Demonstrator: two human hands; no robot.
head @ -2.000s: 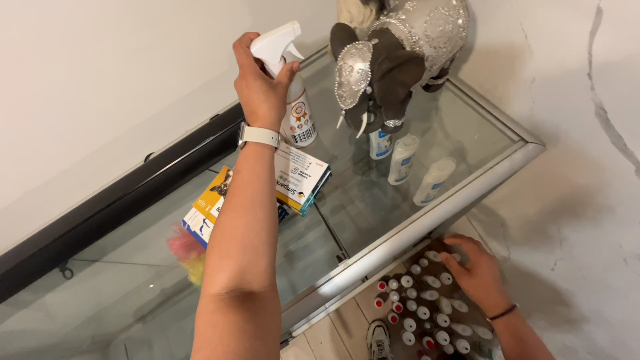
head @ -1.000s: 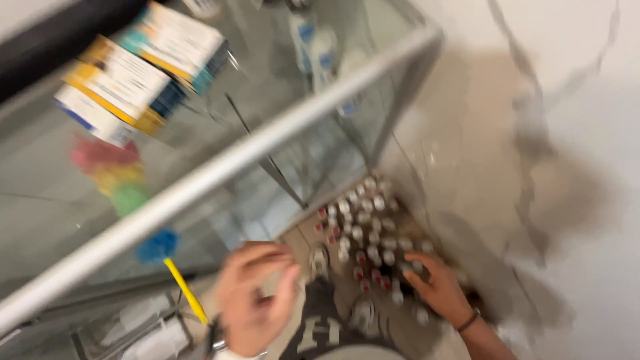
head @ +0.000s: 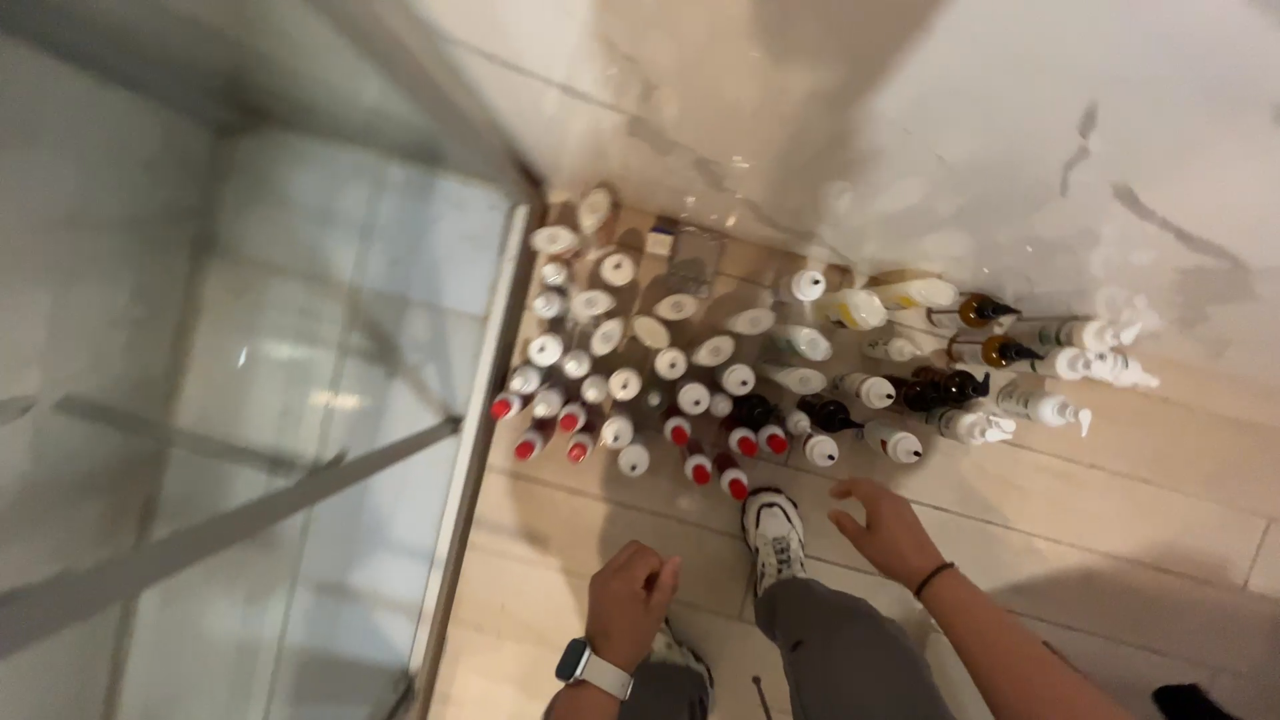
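Below the standing bottles hangs my left hand (head: 632,600), its fingers curled in with no object visible in them; the wrist wears a watch (head: 592,668). My right hand (head: 885,530), a dark band at its wrist, hangs with fingers parted and holds nothing. Nearest to it are a white-capped bottle (head: 820,450) and another with a dark tip (head: 893,441). Red-capped bottles (head: 735,484) stand near the shoe. Many white-capped bottles (head: 624,384) fill the left of the group. White pump bottles (head: 1050,408) and amber dropper-type bottles (head: 1000,350) stand at its right.
A glass display case (head: 505,290) with a metal frame fills the left side. The marble-patterned wall (head: 1080,220) runs behind the bottles. My white shoe (head: 775,530) is close to the front row on the tiled floor (head: 1100,500). A small box (head: 660,237) lies near the wall.
The view has swung down from the case top to the floor. Two seconds ago my left hand held a white spray bottle on the glass; now it holds none.
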